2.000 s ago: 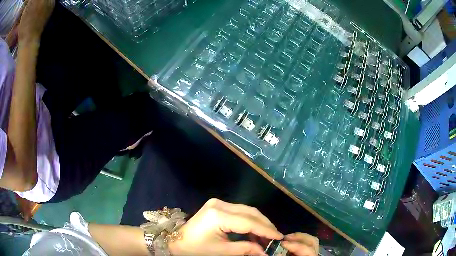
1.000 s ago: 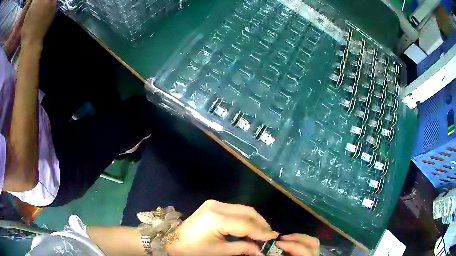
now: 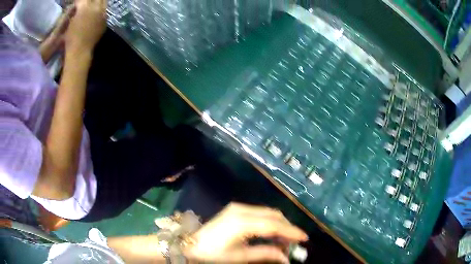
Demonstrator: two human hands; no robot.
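Observation:
My left hand (image 3: 240, 234), with a bracelet on the wrist, is low in front of the bench edge. Its thumb and fingertips hold a small electronic module (image 3: 298, 252); a pale metal part shows, blurred. My right hand is not in view. The clear left-hand blister tray (image 3: 248, 149) lies on the green bench with three modules along its near edge, one of them at the right end (image 3: 314, 177). The right-hand blister tray (image 3: 356, 206) holds several modules in columns on its far right side.
Stacked clear blister trays (image 3: 206, 31) stand at the far left of the bench. A pale strip (image 3: 341, 38) crosses the trays' far end. A blue basket (image 3: 462, 175) and white frame post (image 3: 459, 129) are at right. Another person's arm (image 3: 67, 124) is at left.
The view has turned, so the trays and bench sit further right and lower. My right fingers, earlier touching the module, have left the picture; my left hand still holds it.

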